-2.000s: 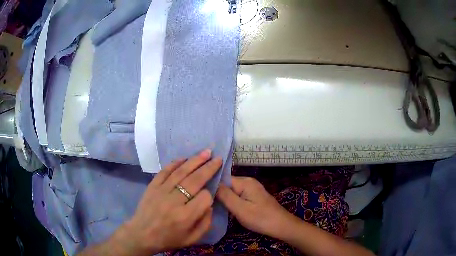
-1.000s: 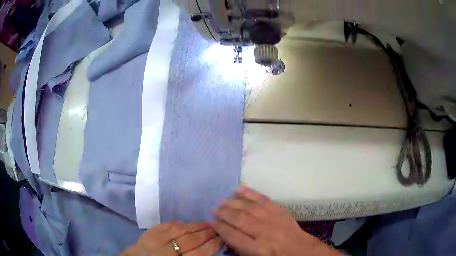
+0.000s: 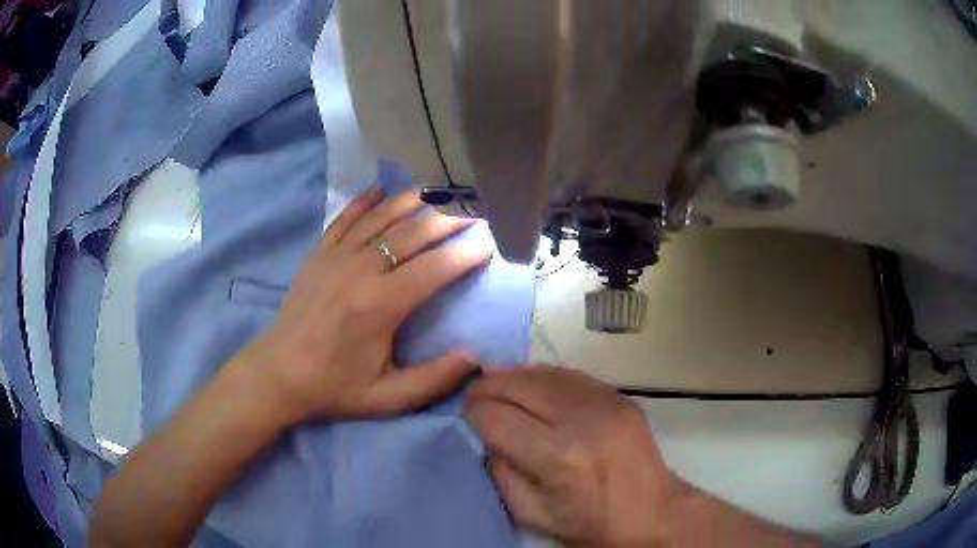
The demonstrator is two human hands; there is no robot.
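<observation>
A light blue garment panel lies on the bed under the sewing machine head, its right edge running up to the lit needle area. My left hand, with a ring, lies flat on the panel, fingers spread, fingertips close to the needle area. My right hand holds the panel's right edge between thumb and fingers, nearer to me. The left thumb almost touches the right hand. The needle tip and presser foot are hard to make out in the glare.
Dark scissors lie on the white table at right. A ribbed tension dial and a pale knob are on the machine. Loose blue and white strips are heaped at left. A welt pocket line shows on blue cloth.
The view has shifted, showing more of the machine head. My left hand has moved up the panel and spread out towards the needle. My right hand stays at the cloth's right edge.
</observation>
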